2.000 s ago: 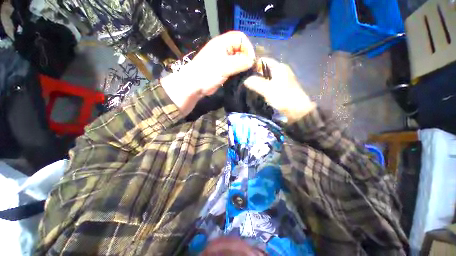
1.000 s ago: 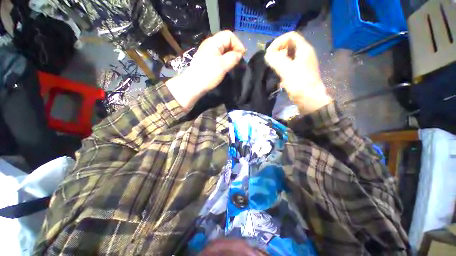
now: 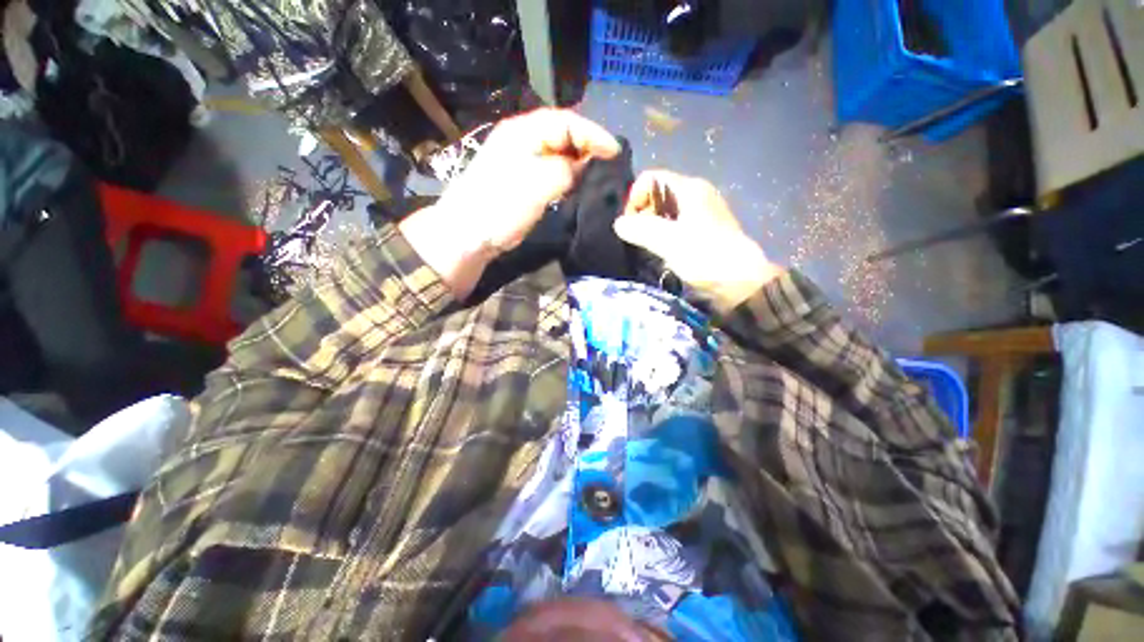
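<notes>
A black garment hangs between my hands in front of my lap, with its lower part out of sight behind my clothing. My left hand pinches its upper edge between thumb and fingers. My right hand is beside the cloth at picture right, its fingers curled around small dark thread snips that show only in part above the fingers. Whether the snips touch the cloth cannot be told.
A red plastic stool stands at left. A blue basket and a blue crate are beyond my hands. A slatted beige chair is at upper right. A white-covered thing is at right. Scraps lie on the grey floor.
My right hand has come down and inward from its spot a second ago. My left hand has lowered slightly, still gripping the black cloth. The dark snips show again above my right fingers.
</notes>
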